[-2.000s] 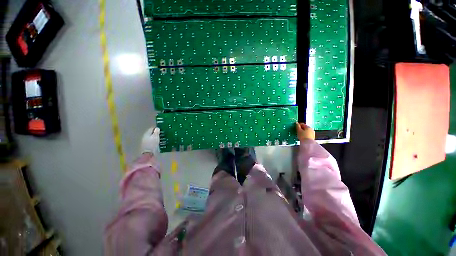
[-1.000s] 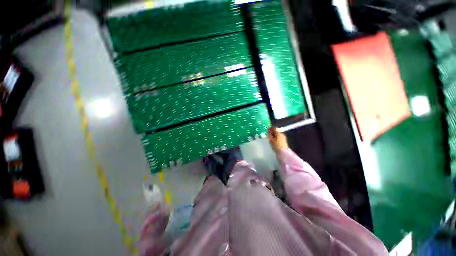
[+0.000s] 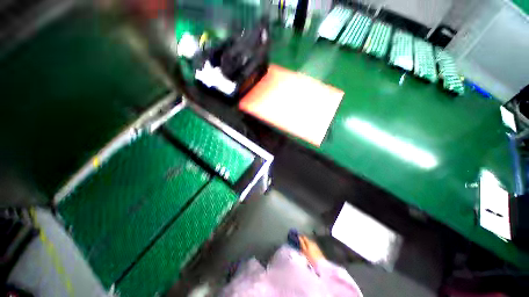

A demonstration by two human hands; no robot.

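Observation:
Long green circuit boards [image 3: 133,197] lie flat side by side on the tray stack at the lower left, with dark gaps between them. The tray's white frame [image 3: 264,158] shows at their right corner. My right hand [image 3: 311,248] is bare and blurred, low in the picture in front of my pink sleeve, apart from the boards. Its finger position is unclear. A pale blur at the bottom edge may be my gloved left hand, but I cannot tell.
The green bench [image 3: 383,110] runs along the right, with an orange-red mat [image 3: 296,104], racked boards [image 3: 400,49] at its far edge and paper with a pen [image 3: 493,203]. A white sheet-like rectangle [image 3: 365,233] is below the bench edge. A black object [image 3: 235,64] stands beside the mat.
The view has swung right, towards the bench. My right hand has left the nearest board's corner and is now near my body. The boards appear lower left.

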